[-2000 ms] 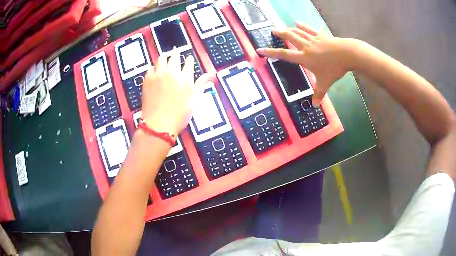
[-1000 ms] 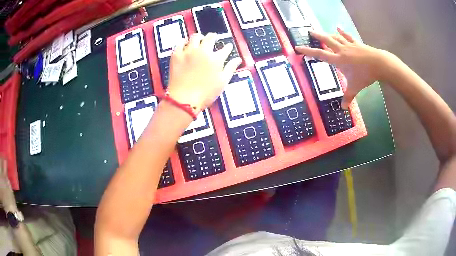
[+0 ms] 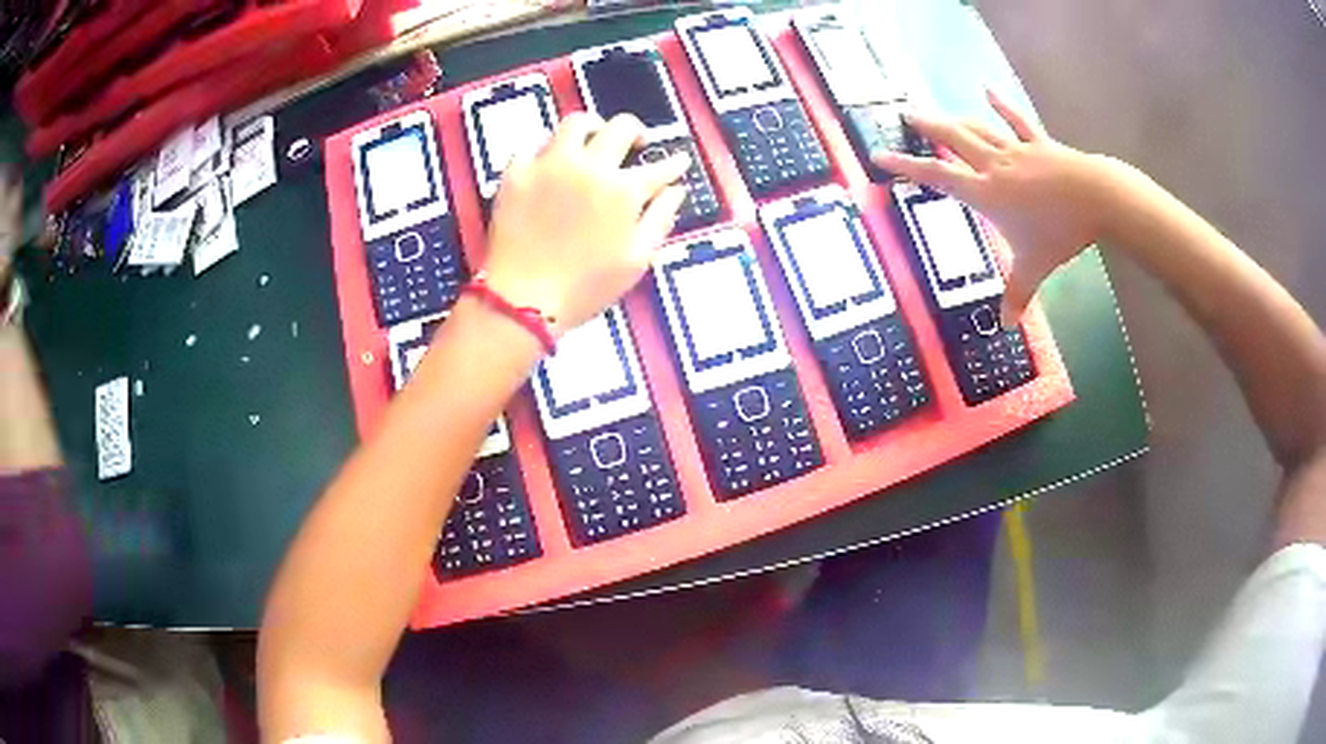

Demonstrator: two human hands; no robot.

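Observation:
A red foam tray (image 3: 698, 526) holds keypad phones in two rows of five. Most screens are lit white; the middle phone of the far row has a dark screen (image 3: 634, 90). My left hand (image 3: 575, 218), with a red wrist cord, lies over that phone's keypad, fingers bent, partly hiding it and the phone to its left. My right hand (image 3: 1025, 189) is spread at the tray's right end, fingertips at the keypad of the far-right phone (image 3: 890, 134) and thumb beside the near-right phone (image 3: 963, 291). Neither hand holds a phone.
The green mat (image 3: 218, 538) lies under the tray. A pile of loose white batteries (image 3: 182, 196) lies at the far left, and one white battery (image 3: 112, 427) nearer. Stacked red trays (image 3: 189, 80) stand behind. A person's purple sleeve (image 3: 41, 560) is at the left edge.
The near-right phone's screen went from dark to lit. My left hand stays over the dark-screened phone. The other person's sleeve has come further into view at left, and the red tray there is no longer visible.

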